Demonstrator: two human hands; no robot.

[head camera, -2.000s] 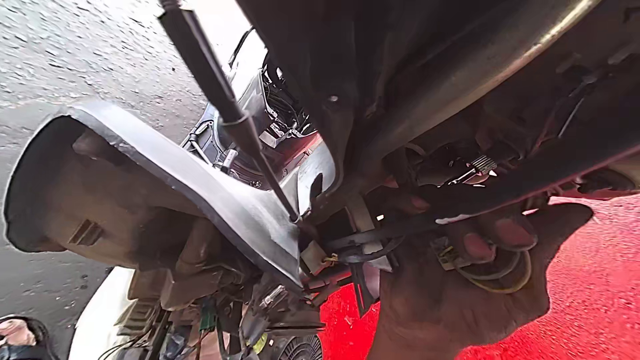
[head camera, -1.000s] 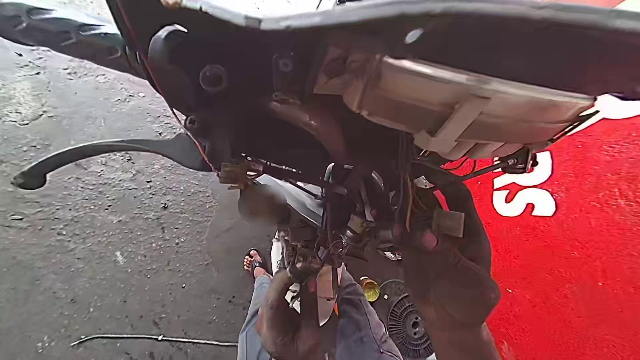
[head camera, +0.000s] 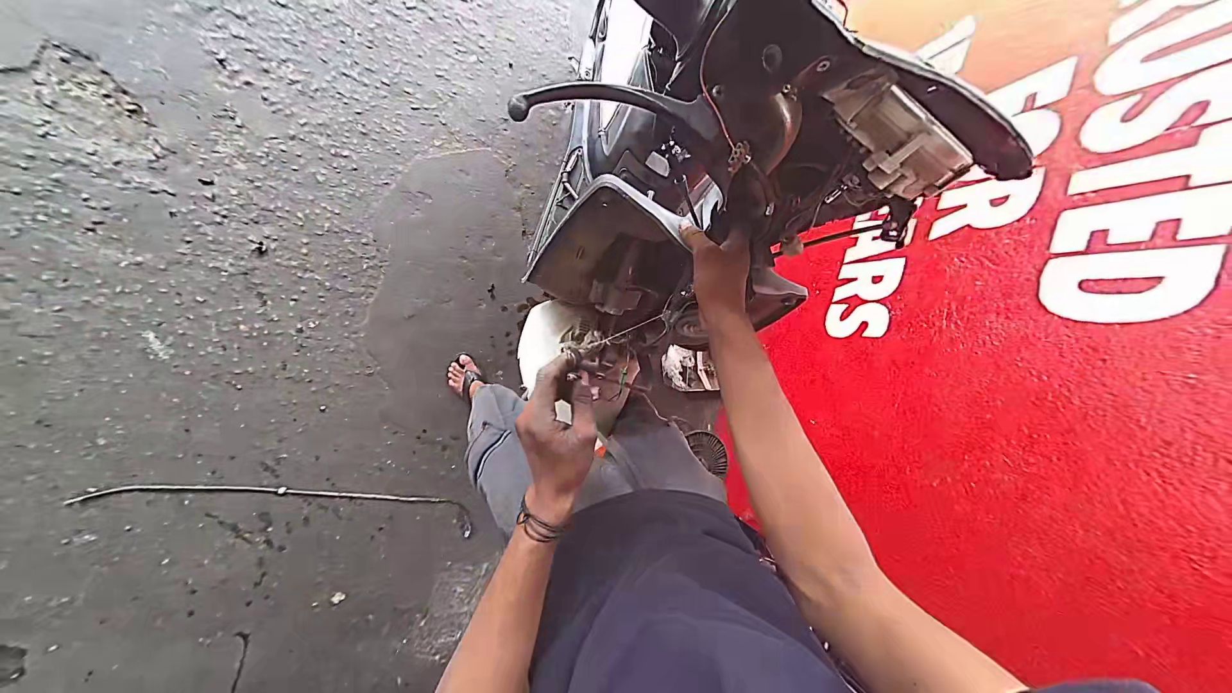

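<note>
A scooter or motorcycle front end, its covers off, fills the upper middle, with a brake lever (head camera: 616, 93), a light-coloured lamp housing (head camera: 900, 135) and a grey body panel (head camera: 597, 236). My left hand (head camera: 558, 433) is low at the front, its thumb and fingers pinching the end of a thin wire or cable (head camera: 630, 332) beside loose wiring (head camera: 616, 371). Higher up, my right hand (head camera: 720, 269) reaches in behind the steering area, against the panel's edge. Its fingertips are partly hidden, and whether it grips anything cannot be told.
A long thin cable (head camera: 279, 491) lies on the grey asphalt at left. My sandalled foot (head camera: 464, 373) stands near the white body part (head camera: 549, 342). A round ribbed part (head camera: 707, 452) is beside my leg. Red painted ground with white lettering (head camera: 1136, 241) spans the right.
The view has pulled back widely from the close look under the front end. My left hand, low among the wiring a second ago, now shows pinching the thin wire or cable.
</note>
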